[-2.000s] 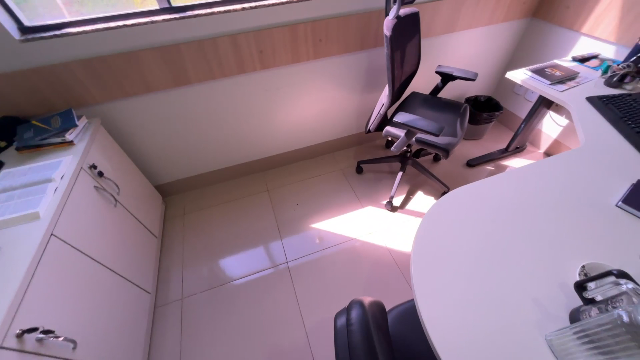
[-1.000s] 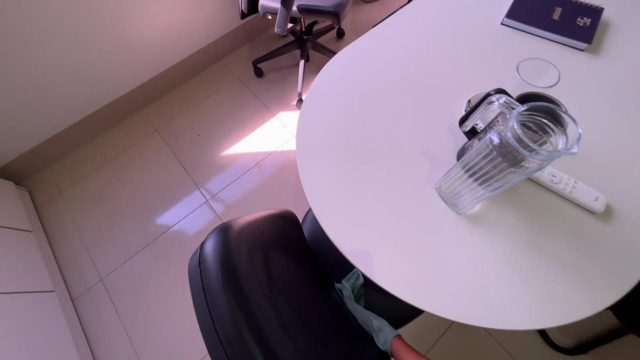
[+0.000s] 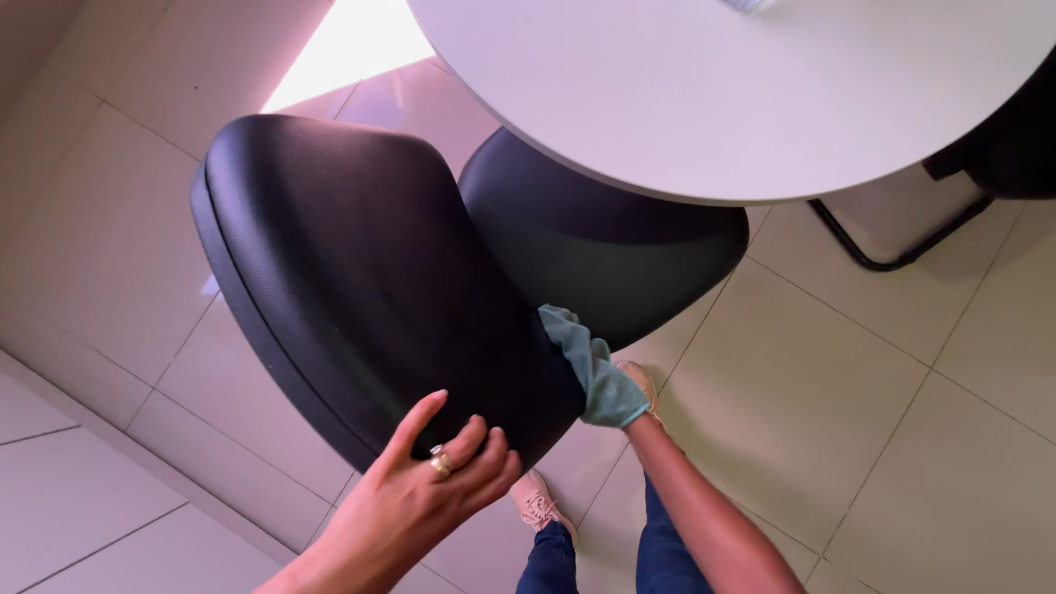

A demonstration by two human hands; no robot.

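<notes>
A black padded chair backrest (image 3: 355, 272) fills the centre left, with the chair's seat (image 3: 602, 239) behind it, partly beneath the white tabletop. My left hand (image 3: 454, 462), wearing rings, curls its fingers over the near edge of the backrest. At the other side of the backrest, where it meets the seat, is my right hand (image 3: 610, 396), covered by a green cloth (image 3: 590, 363). The cloth reaches down to the wrist and hides the fingers, so their shape cannot be made out.
A white rounded table (image 3: 742, 107) stands above the seat, with the base of a clear glass item (image 3: 745, 3) at the top edge. Another chair's black tubular leg (image 3: 883, 264) is at the right. White cabinet fronts (image 3: 82, 495) lie lower left; my shoes (image 3: 540, 507) are on the tiles.
The view has turned down to the chair. My left hand, out of view before, is now on the backrest. The cloth-covered right hand remains beside the backrest.
</notes>
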